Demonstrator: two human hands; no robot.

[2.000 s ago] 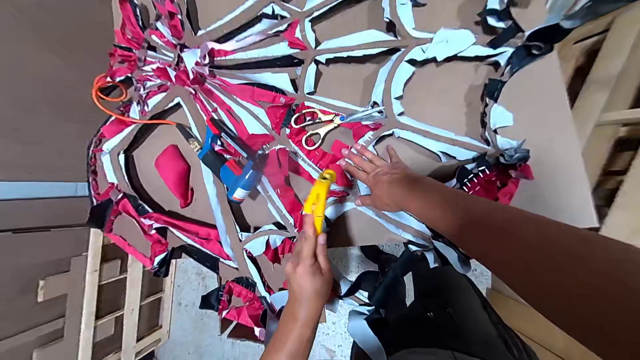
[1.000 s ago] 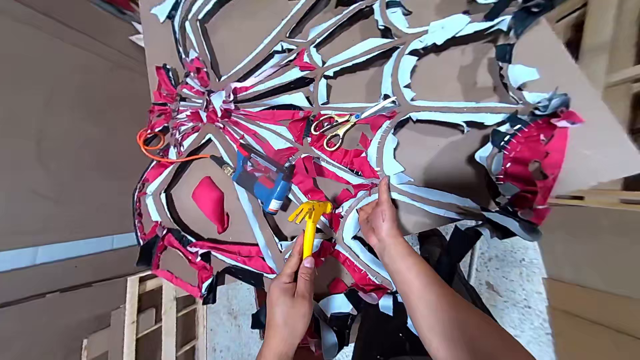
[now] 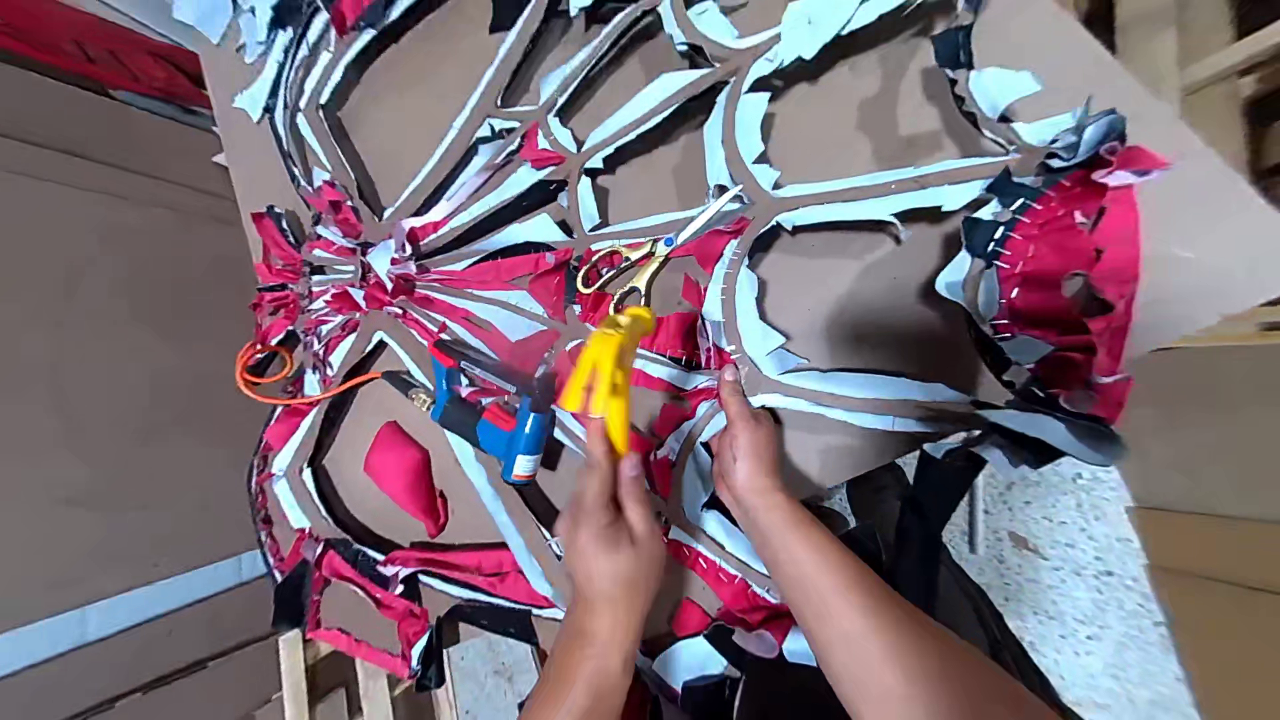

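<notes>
A yellow hammer (image 3: pixel 608 380), somewhat blurred, is gripped in my left hand (image 3: pixel 612 525), its head raised over the work. Close by on the right, my right hand (image 3: pixel 748 450) touches the edge of a strip of red and white fabric (image 3: pixel 690 385); whether its fingers hold that strip is not clear. Gold-handled scissors (image 3: pixel 655 258) lie half spread just above the hammer. To its left rests a blue and black pneumatic stapler (image 3: pixel 500 420) joined to an orange air hose (image 3: pixel 262 372). Rows of staples show in the red fabric (image 3: pixel 1070 290) at the right.
Brown board panels (image 3: pixel 850 310) lie under a web of white, black and red fabric strips. A loose red piece (image 3: pixel 400 470) is at the left. Wooden slats (image 3: pixel 1225 60) stand top right. Dark fabric (image 3: pixel 905 540) hangs near my right forearm above a speckled floor (image 3: pixel 1060 560).
My right hand, flat with fingers spread two seconds ago, is now drawn in with its thumb at the strip. The hammer in my left hand has changed its tilt. Scissors and stapler stay on the work.
</notes>
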